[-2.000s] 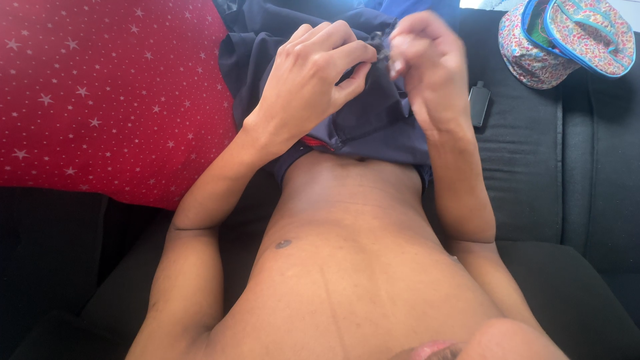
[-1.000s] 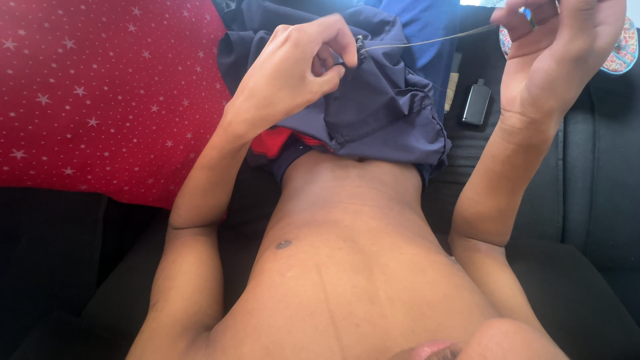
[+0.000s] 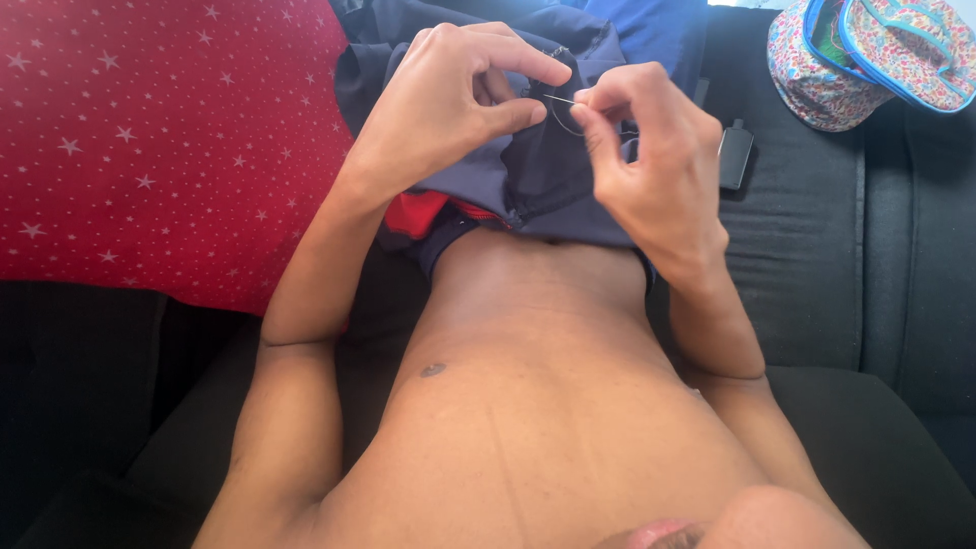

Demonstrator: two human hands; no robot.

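Between the thumb and index finger of my right hand [image 3: 656,145] is a sewing needle [image 3: 560,99], its tip pointing left. A loop of thread [image 3: 563,123] hangs just below it. My left hand [image 3: 465,91] is raised over the cloth, thumb and index finger apart, with a gap between them facing the needle's tip. Whether its curled other fingers hold cloth is hidden. Beneath both hands a dark navy fabric garment [image 3: 549,175] lies bunched on my lap, with pale stitches [image 3: 560,52] along a dark edge near my left index fingertip.
A red star-patterned cushion [image 3: 152,152] lies at the left. On the black sofa [image 3: 801,267], at the right, are a small dark flat case [image 3: 735,156] and an unzipped floral fabric pouch [image 3: 823,84]. Blue cloth [image 3: 663,38] covers my legs beyond the garment.
My right hand has come back from the upper right, where it held a thread drawn taut, to beside my left hand. My left thumb and index finger have moved apart.
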